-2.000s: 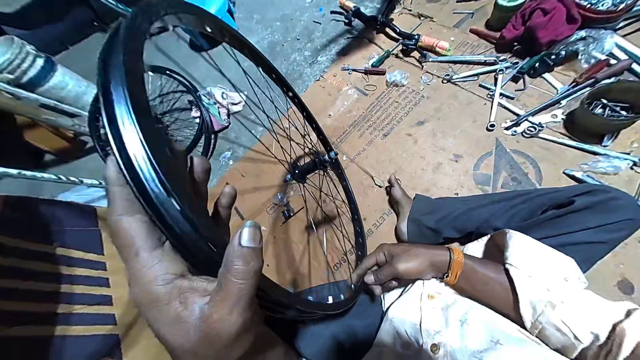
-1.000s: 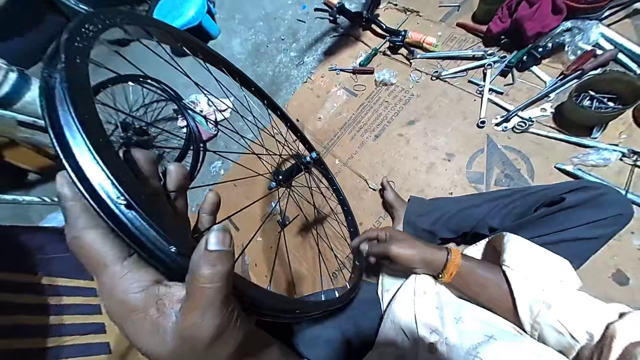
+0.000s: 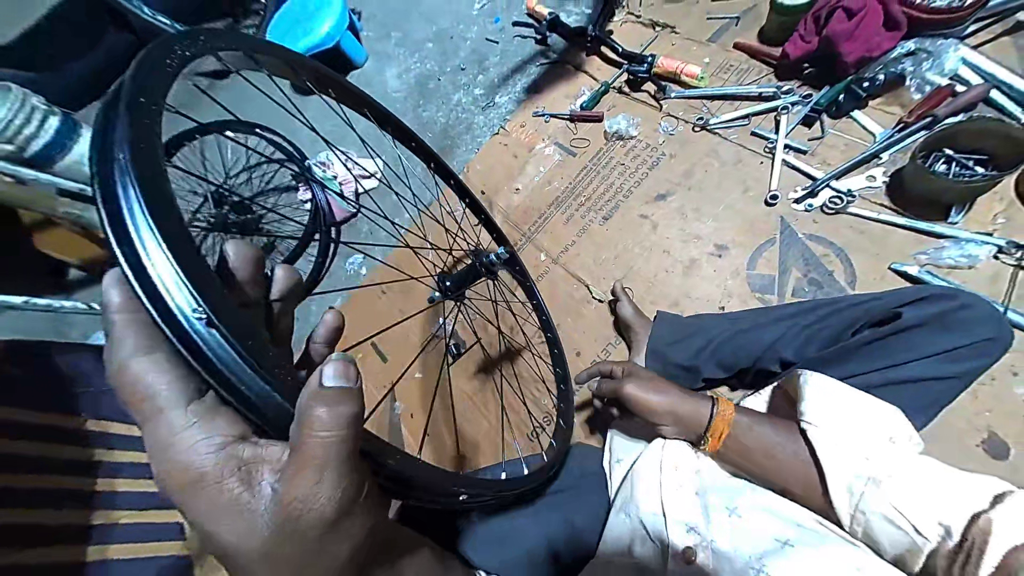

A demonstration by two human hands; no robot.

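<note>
A black bicycle wheel rim (image 3: 128, 204) stands tilted, with black spokes running to its hub (image 3: 468, 272). My left hand (image 3: 232, 448) grips the rim at the lower left, the thumb on the near side and other fingers showing through the spokes. My right hand (image 3: 640, 400), with an orange thread band at the wrist, is just beyond the rim's right edge. Its index finger is stretched toward the rim and the other fingers are partly curled; no object shows in it. The wheel's lower edge is above or against my dark trouser leg; contact there is unclear.
Printed cardboard (image 3: 688, 216) covers the floor. Combination wrenches (image 3: 776, 152), a screwdriver (image 3: 600, 92), a handlebar (image 3: 592, 40) and a bowl of small metal parts (image 3: 960, 160) lie on it. Another spoked wheel (image 3: 320, 232), a blue plastic container (image 3: 312, 36) and striped cloth (image 3: 72, 480) are leftward.
My right hand's fingers, at the rim's lower right edge two seconds ago, are now beside its right side, slightly farther up. My left hand keeps its grip on the rim.
</note>
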